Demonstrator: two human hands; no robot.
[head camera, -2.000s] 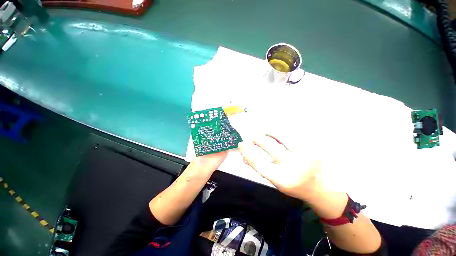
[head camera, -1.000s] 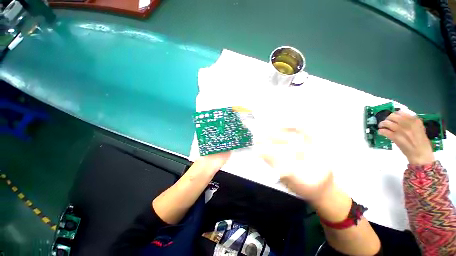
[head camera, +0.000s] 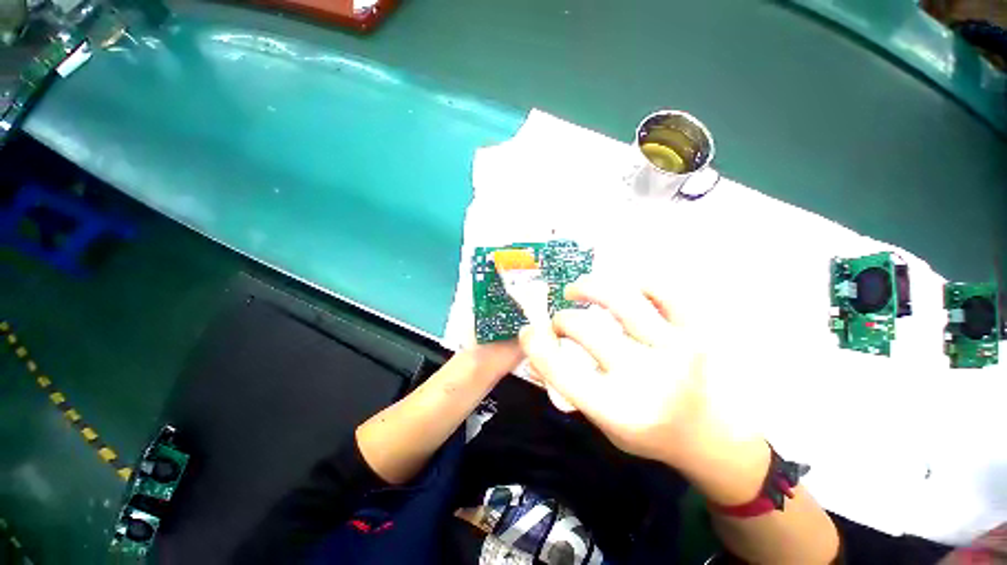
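Observation:
A green circuit board (head camera: 497, 309) lies solder side up on my left hand (head camera: 497, 359), whose fingers are mostly hidden beneath it. My right hand (head camera: 624, 364) holds a flat brush (head camera: 526, 285) by its pale handle, in front of the board. The orange bristles are over the board's upper middle and seem to touch it. My right hand hides the board's lower right part. A metal cup (head camera: 674, 155) with yellowish liquid stands beyond the hands, its handle to the right.
Two circuit boards (head camera: 868, 304) with round black parts lie at the right on the white sheet (head camera: 751, 243). More boards (head camera: 152, 486) lie on the black surface (head camera: 265, 408) at lower left. A red-brown tray (head camera: 342, 9) is at the far edge. A patterned sleeve shows at lower right.
The brush has come over the board's face in my right hand. The other person's hand has withdrawn from the board it set at the right. The view has shifted slightly.

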